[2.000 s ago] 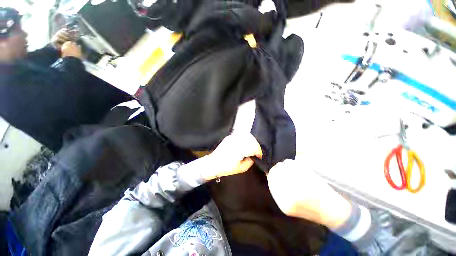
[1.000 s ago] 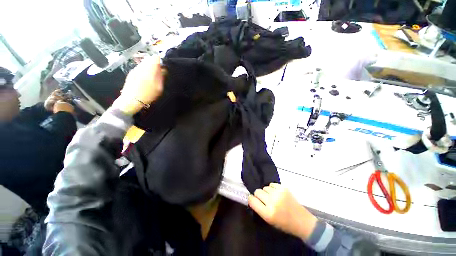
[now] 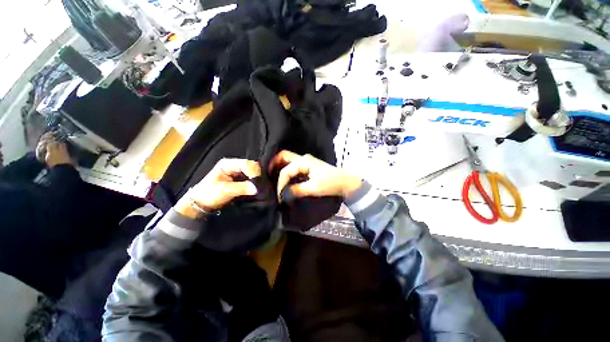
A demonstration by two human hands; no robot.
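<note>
A black garment [image 3: 221, 143] lies bunched over the table's front edge and my lap, left of the sewing machine head. My left hand [image 3: 231, 187] pinches its cloth near the middle, fingers bent. My right hand [image 3: 311, 179] pinches the same cloth just to the right, close to my left hand. A raised fold of the garment runs up from between the hands. The cloth at the fingertips is partly hidden by the fingers.
Scissors [image 3: 491, 194] with red and orange-yellow loops lie right of the white JACK machine head [image 3: 461, 107]. A black phone-like slab [image 3: 587, 220] is at far right. A black garment pile [image 3: 321, 30] lies beyond. Another worker's hand [image 3: 53, 150] and machine are at left.
My left hand has come down from the garment's upper left, and my right hand has moved up and left from its lower end. Both now meet at the middle. The view has shifted.
</note>
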